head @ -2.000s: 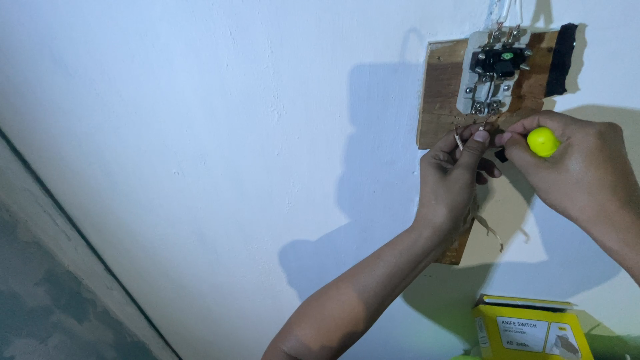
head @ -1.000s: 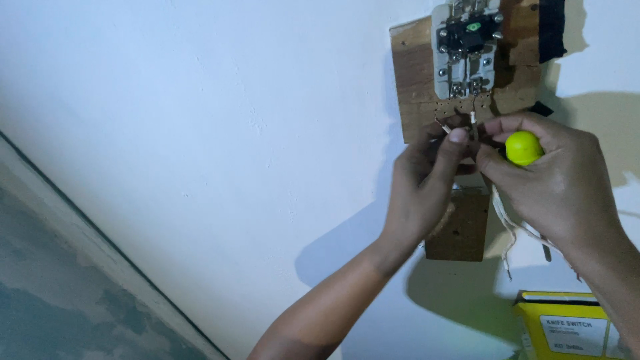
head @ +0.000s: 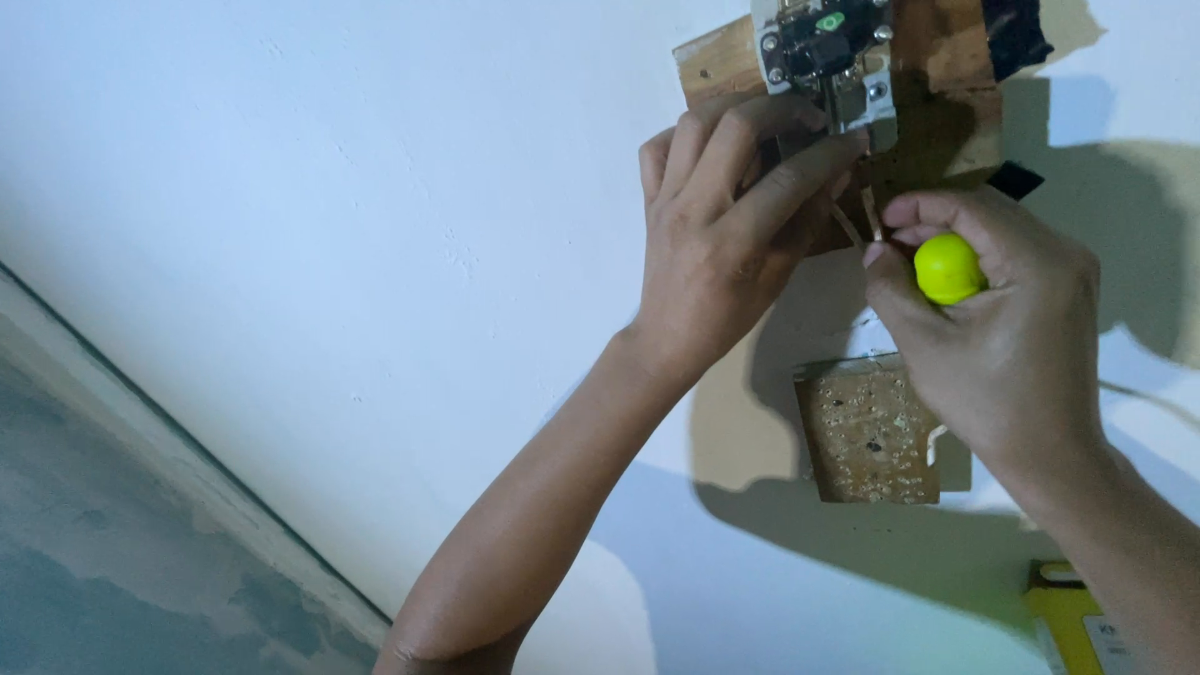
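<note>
A knife switch (head: pixel 830 42) with a black middle and a pale base sits on a wooden board (head: pixel 947 122) at the upper right. My left hand (head: pixel 727 202) has its fingers at the lower end of the switch; the fingertips partly hide that end, and whether they pinch anything is unclear. Below the switch, my right hand (head: pixel 1003 291) pinches the pale wires (head: pixel 874 216) between thumb and forefinger. A tool with a round yellow-green handle end (head: pixel 949 270) also rests in that hand; its shaft is hidden.
A smaller wooden block (head: pixel 867 436) with many holes is below the hands, a wire end beside it. Black tape (head: pixel 1015 36) is at the board's right edge. A yellow box (head: pixel 1064 614) stands at the lower right. A dark line crosses the lower left, bordering a mottled surface.
My left hand has moved up from the wires to the lower end of the switch. My right hand stays below the switch with the yellow-green handle. The view has shifted.
</note>
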